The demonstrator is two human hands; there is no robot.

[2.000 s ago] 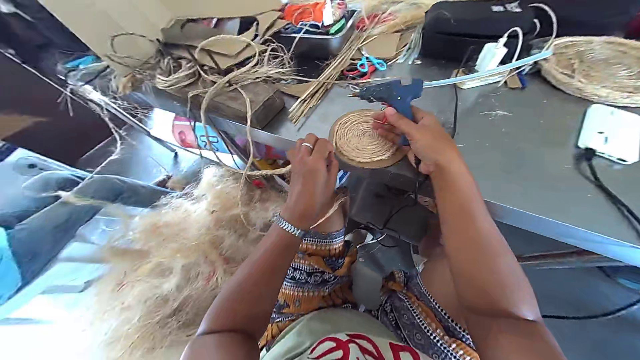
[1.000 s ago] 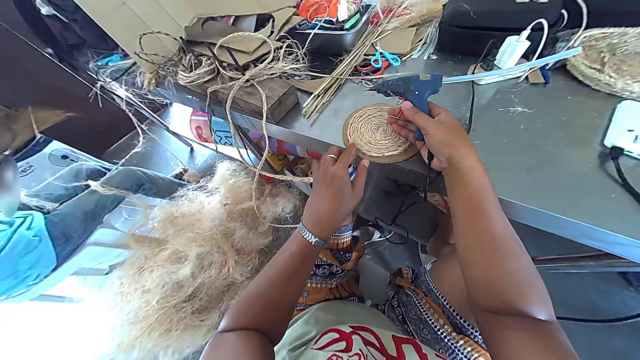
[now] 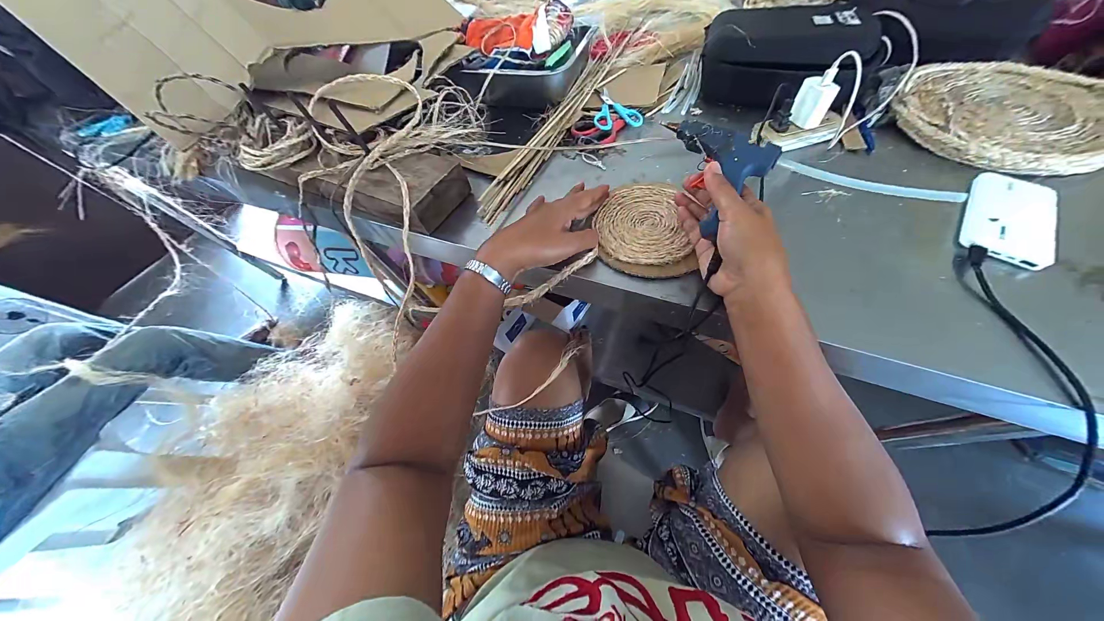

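Observation:
A coiled disc of braided natural-fibre cord (image 3: 645, 222) lies on a round piece of cardboard (image 3: 649, 270) at the metal table's front edge. At its left rim is my left hand (image 3: 552, 231), palm down with thumb and fingers apart, with nothing seen gripped in it. The loose tail of the braided cord (image 3: 552, 283) leaves the disc's lower left and runs down past my wrist. My right hand (image 3: 733, 228) is closed around the handle of a dark blue hot glue gun (image 3: 729, 155), nozzle pointing up and left, its fingertips by the disc's right rim. A long translucent glue stick (image 3: 871, 185) extends behind the gun.
Scissors (image 3: 619, 112), thin dry stalks (image 3: 543, 138) and a wooden block (image 3: 379, 190) with loose cord lie behind. A white power bank (image 3: 1007, 221), a black case (image 3: 789, 56) and a woven round tray (image 3: 1000, 116) are to the right. Loose fibre (image 3: 259, 466) hangs at lower left; another person's jeans (image 3: 60, 405) show beside it.
My left hand has moved from the cord below the disc up to its left rim, and its fingers have spread. The disc now lies farther onto the table. My right hand keeps the glue gun.

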